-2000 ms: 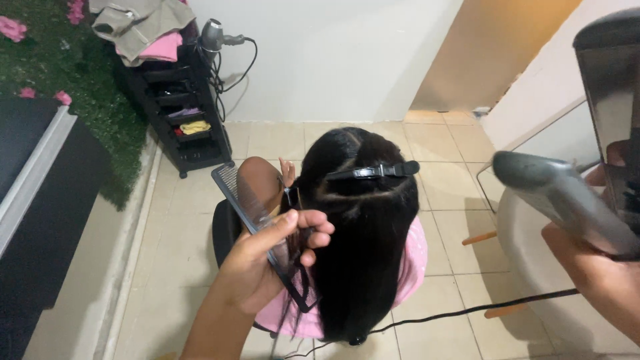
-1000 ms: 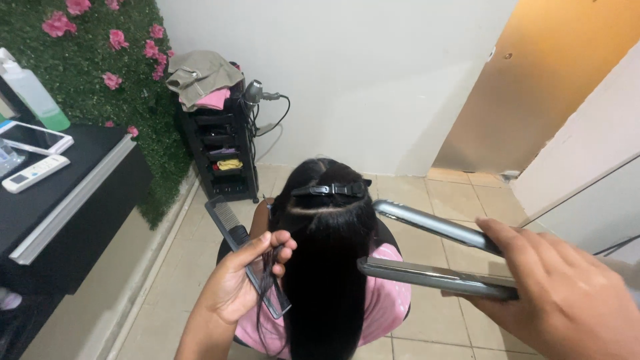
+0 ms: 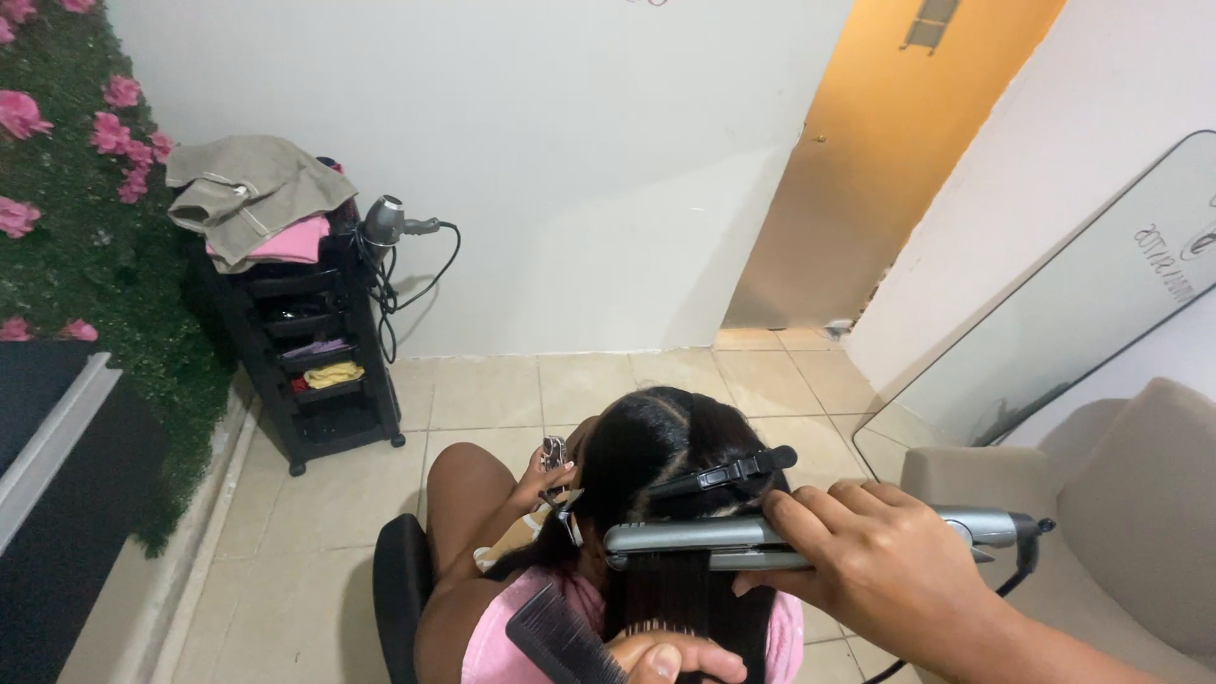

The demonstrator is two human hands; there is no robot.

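Observation:
My right hand (image 3: 874, 551) grips a grey hair straightener (image 3: 693, 540), its plates closed across a section of the seated person's long dark hair (image 3: 632, 446), just below the crown. Lower down, my left hand (image 3: 670, 655) holds a black comb (image 3: 560, 632); comb teeth also show against the hair beside my fingers, and the hand is cut off by the bottom edge. A black hair clip (image 3: 727, 473) lies across the back of the head, above the straightener. Another clip (image 3: 567, 518) holds hair at the left side. A pink towel (image 3: 503, 627) covers the person's shoulders.
A black trolley (image 3: 313, 380) stands by the wall with cloths on top and a hair dryer (image 3: 385, 223) at its side. At right are a leaning mirror (image 3: 1045, 313) and a beige armchair (image 3: 1130, 513). The straightener's cord (image 3: 1021, 570) hangs beside the chair.
The straightener's plates, apart one second ago, have closed on the hair. Two seconds ago the straightener was off to the right of the head. My left hand has moved lower along the hair.

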